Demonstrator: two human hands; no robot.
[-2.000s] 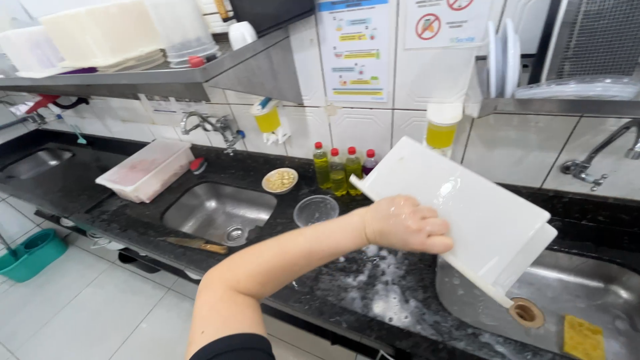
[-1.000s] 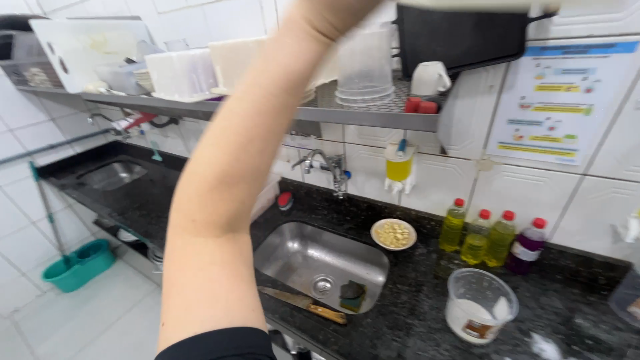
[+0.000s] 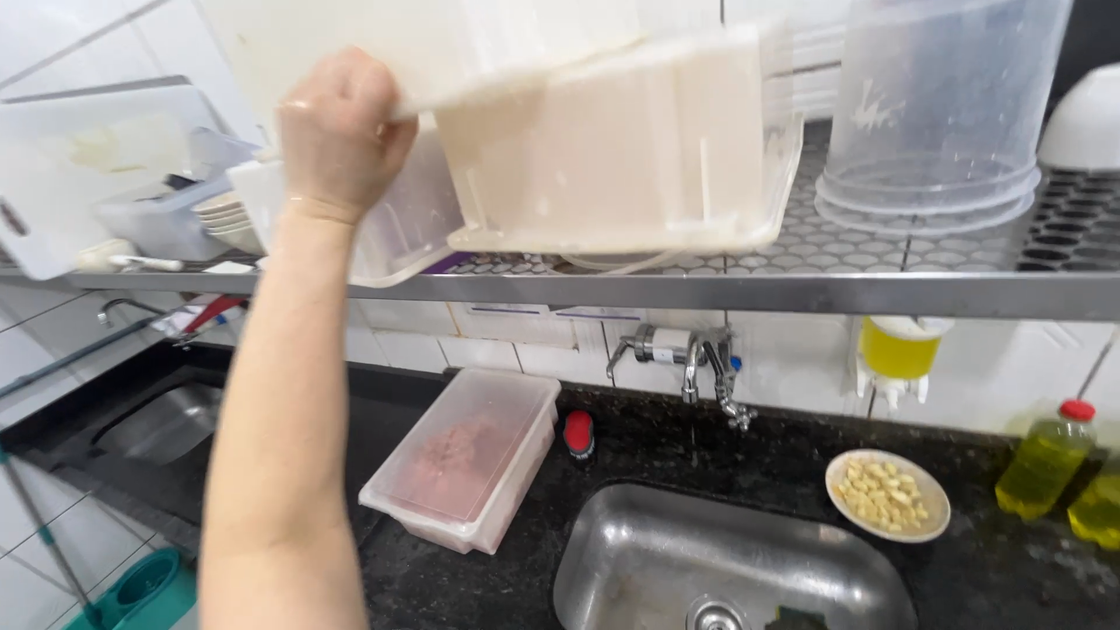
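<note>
My left hand is raised above the shelf edge, its fingers closed on the lower edge of a large white plastic board. The board is tilted in front of an upturned cream plastic tub, partly covering it; whether the two touch, I cannot tell. Left of the tub, behind my wrist, sits a translucent plastic container. My right hand is out of view.
Clear round tubs stand on the perforated metal shelf. Below are a lidded box of pink contents, a steel sink, a chrome tap, a plate of pale pieces and oil-coloured bottles.
My left hand has carried the white board from over the right-hand sink up to the shelf. The view has swung left and come closer to the shelf.
</note>
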